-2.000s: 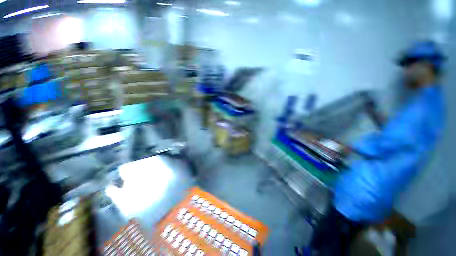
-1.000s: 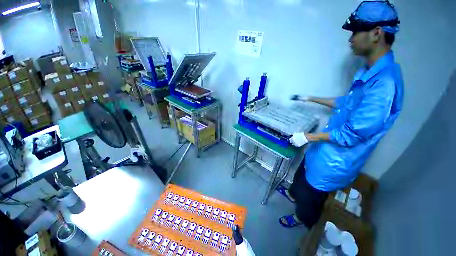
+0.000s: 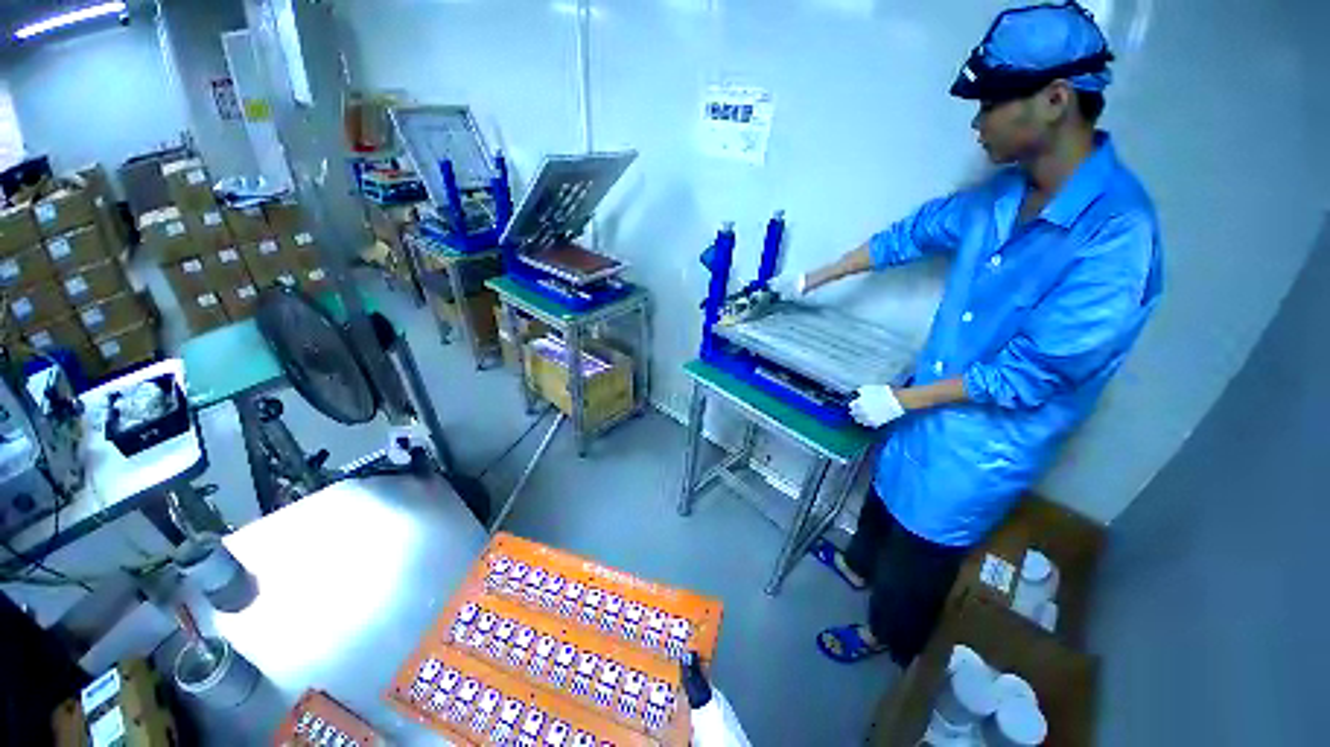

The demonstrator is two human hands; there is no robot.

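The orange carrier tray point(image 3: 562, 642), with three rows of pale and dark power transistors, is low in the centre, overlapping the front right of the shiny table point(image 3: 343, 562). My right hand point(image 3: 703, 698), in a white glove with dark fingertips, is at the tray's right edge and grips it; most of the hand is cut off by the lower picture edge. My left hand is out of the picture. Part of a second orange tray point(image 3: 324, 721) shows at the bottom, left of the first.
An open paste pot point(image 3: 212, 674) with a stick stands at left near a grey container point(image 3: 219, 577). A black fan point(image 3: 318, 355) stands behind the table. A person in blue point(image 3: 1006, 343) works at a stencil printer point(image 3: 780, 382). Cartons with white jars point(image 3: 992, 701) are lower right.
The view has steadied from a blur. The other person's bare-wristed right arm has moved back toward the printer's blue cylinders. My right hand stays at the tray's right edge.
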